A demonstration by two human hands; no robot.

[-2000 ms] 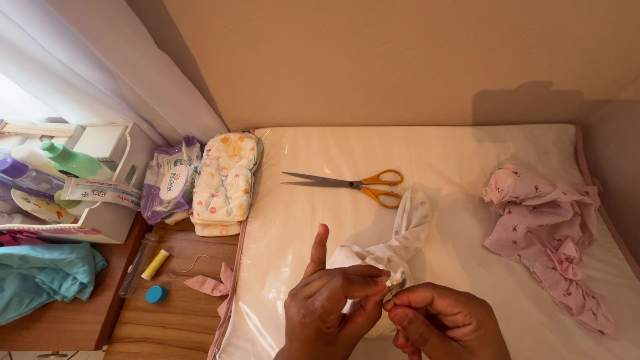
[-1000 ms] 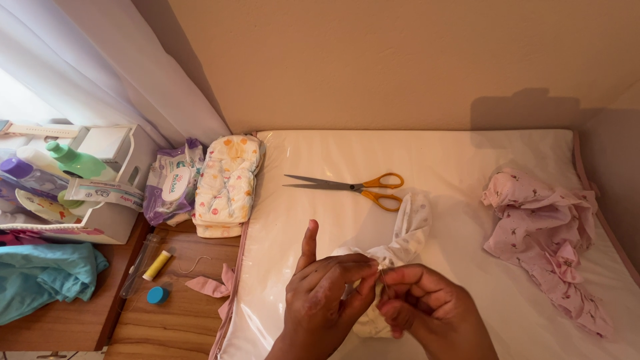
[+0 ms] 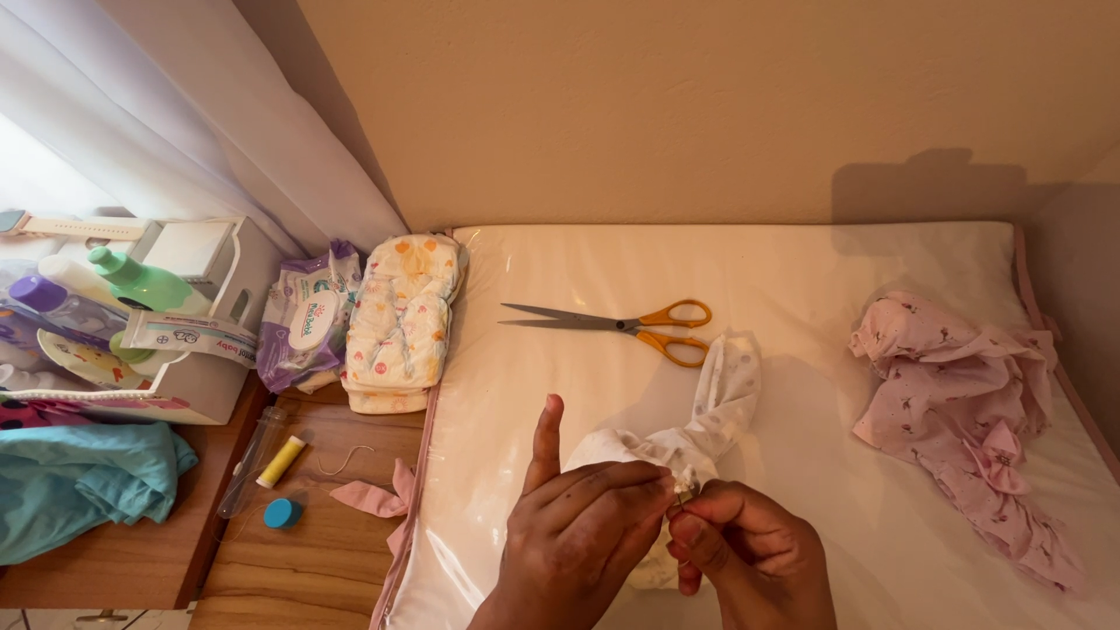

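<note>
A white spotted cloth [image 3: 728,385] lies bunched on the pale plastic-covered pad [image 3: 814,262]. My left hand [image 3: 586,534] pinches a gathered bit of it between thumb and fingers, its little finger raised. Close against it, my right hand [image 3: 752,542] pinches a thin needle at the gathered cloth; the fingertips hide most of the needle. Scissors with orange handles [image 3: 626,324] lie slightly spread just beyond the cloth. A pink printed garment with a bow [image 3: 954,394] is crumpled at the right.
Left of the pad are stacked diapers [image 3: 402,324], a wipes pack [image 3: 306,315], a white organizer [image 3: 197,398] with bottles, and a turquoise cloth [image 3: 87,481]. A yellow thread spool [image 3: 282,462], clear tube [image 3: 252,464], blue cap [image 3: 282,513] and pink fabric scrap [image 3: 376,494] lie on the wood.
Both hands stay together at the white cloth, with small shifts of the fingers. The scissors and the pink garment have not moved.
</note>
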